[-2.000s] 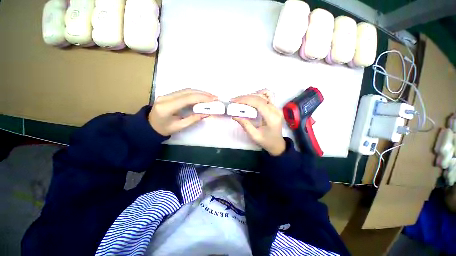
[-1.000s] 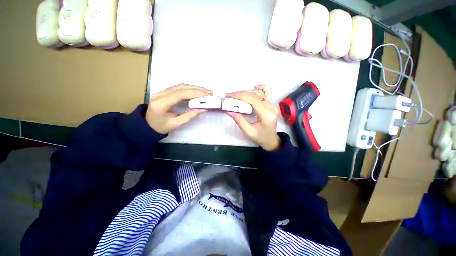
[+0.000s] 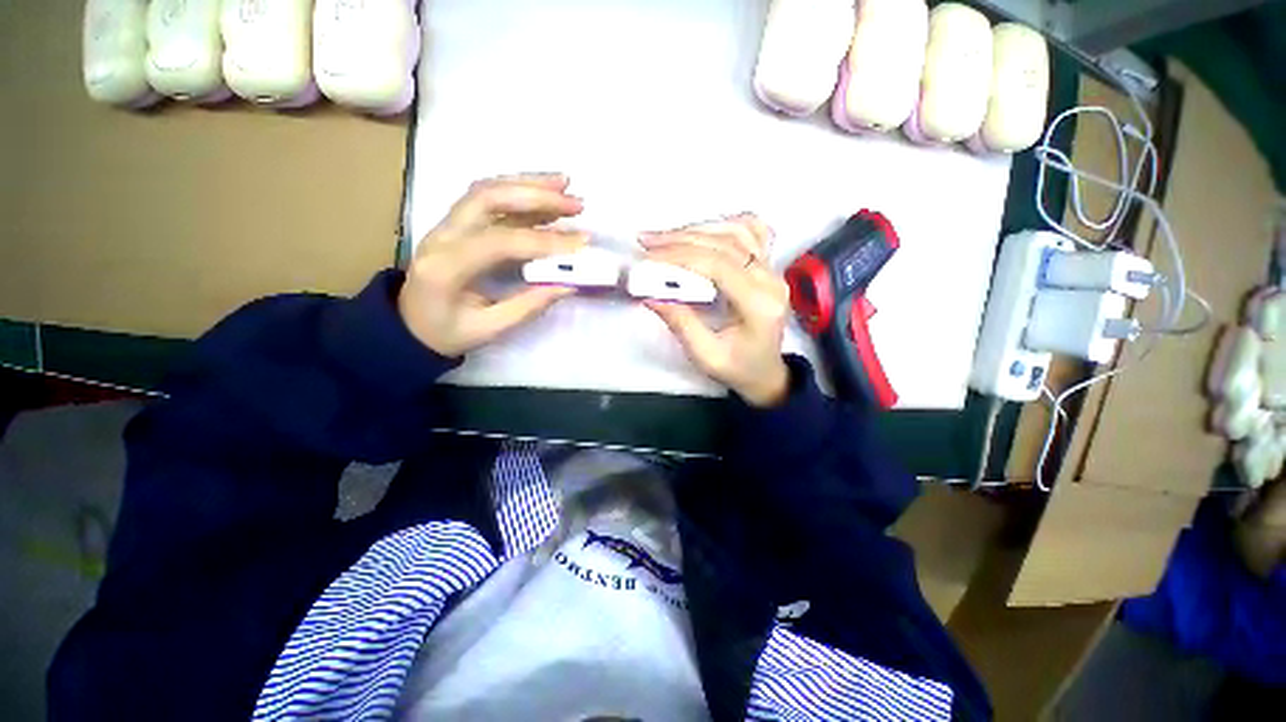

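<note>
My left hand (image 3: 487, 268) holds one white hand warmer half (image 3: 571, 268) between thumb and fingers, its end with a small dark slot facing me. Its upper fingers are raised off the piece. My right hand (image 3: 726, 303) holds another white hand warmer half (image 3: 670, 282), also with its dark slot toward me. The two halves are side by side with a small gap between them, over the white work sheet (image 3: 564, 141). The red and black infrared thermometer (image 3: 846, 275) lies to the right of my right hand.
Cream hand warmers with pink undersides stand in rows at the upper left (image 3: 268, 50) and upper right (image 3: 924, 71). A white power strip (image 3: 1008, 325) with chargers (image 3: 1079, 325) and cables lies at right. Brown cardboard (image 3: 184, 212) is at left. A person's blue sleeve (image 3: 1199, 592) shows at lower right.
The two halves were end to end a second ago and now have a small gap. My left hand's upper fingers have lifted and spread. The whole scene has shifted slightly up and left.
</note>
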